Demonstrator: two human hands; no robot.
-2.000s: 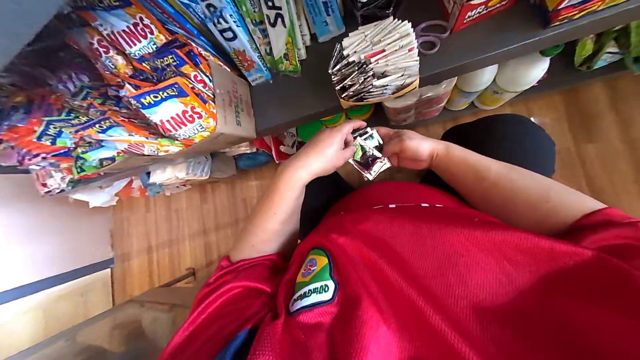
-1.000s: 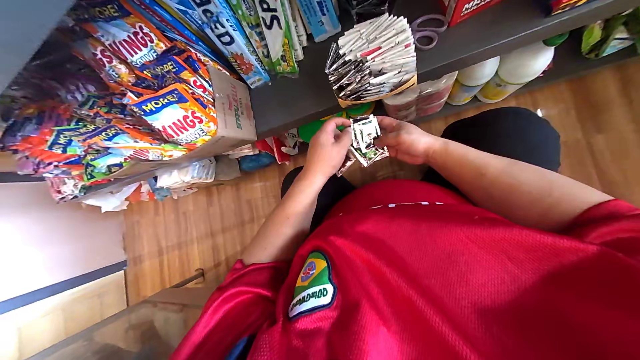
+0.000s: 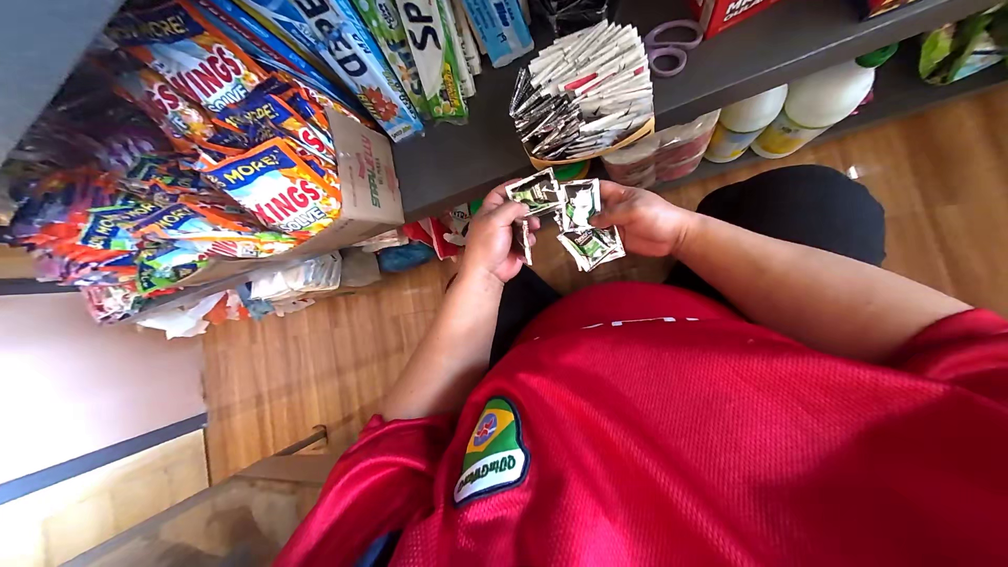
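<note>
Small foil sachets with black, green and white print are spread between my two hands, low in front of the shelf. My left hand (image 3: 498, 235) grips some of them, one black-and-green sachet (image 3: 535, 193) showing above its fingers and another edge-on at the palm. My right hand (image 3: 639, 219) holds a white-and-green sachet (image 3: 580, 205) and a small fanned bunch of sachets (image 3: 592, 247) below it. Just beyond the hands, on the shelf, stands a carton packed with upright thin sachets (image 3: 587, 90), white on one side and black on the other.
A cardboard box (image 3: 366, 177) of detergent packets (image 3: 276, 189) stands at the left. Toothpaste boxes (image 3: 358, 67) and purple scissors (image 3: 673, 47) lie on the dark shelf (image 3: 465, 150). White bottles (image 3: 819, 98) stand on the lower shelf. My knee (image 3: 795, 209) is beside the shelf, over the wooden floor.
The sachets, bunched together between my hands earlier, are now spread apart, with some in each hand. My hands stay in front of the sachet carton.
</note>
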